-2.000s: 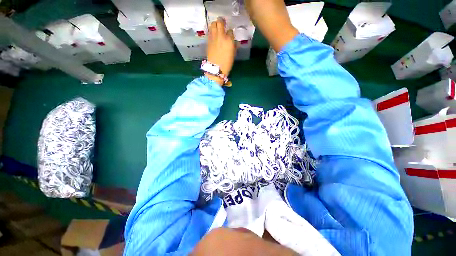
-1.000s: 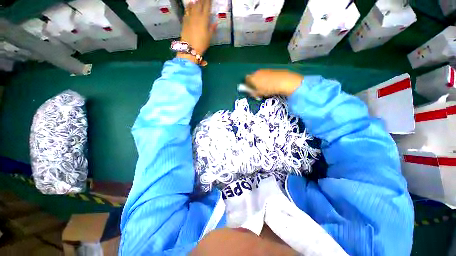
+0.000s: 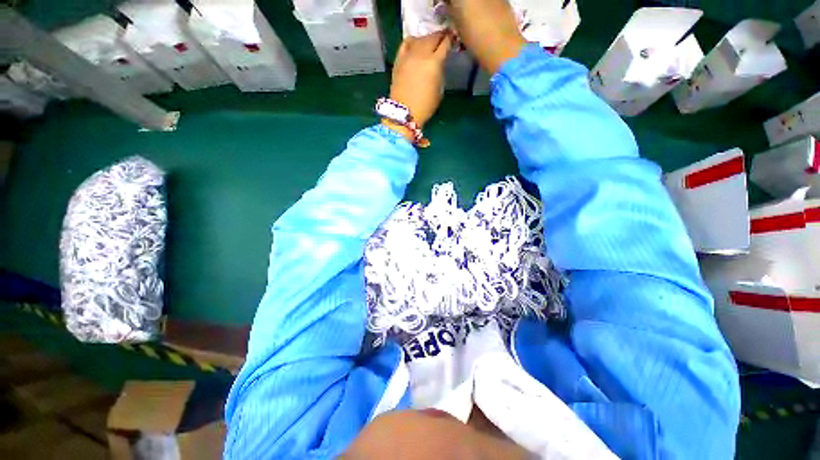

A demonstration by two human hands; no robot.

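Observation:
A pile of coiled white cables (image 3: 459, 260) lies in front of my body, between my forearms. My left hand (image 3: 423, 67) is at the top centre, its fingers against a white retail box (image 3: 423, 20). My right hand (image 3: 476, 22) is at the same box top, cut off by the picture's top edge. Its fingers are hidden, so I cannot tell if it holds a cable. Other white retail boxes (image 3: 340, 40) with small red marks stand along the far side, several with flaps up.
A full clear bag of cables (image 3: 115, 252) lies at the left. A grey metal bar (image 3: 90, 79) crosses the upper left. Larger cartons with red stripes (image 3: 769, 310) stand at the right. An open brown carton (image 3: 148, 409) is at the lower left, beyond striped tape (image 3: 175, 361).
My right hand went from the box row to the cable pile and back to a box top. My left hand moved left, then back right. The boxes have shifted sideways.

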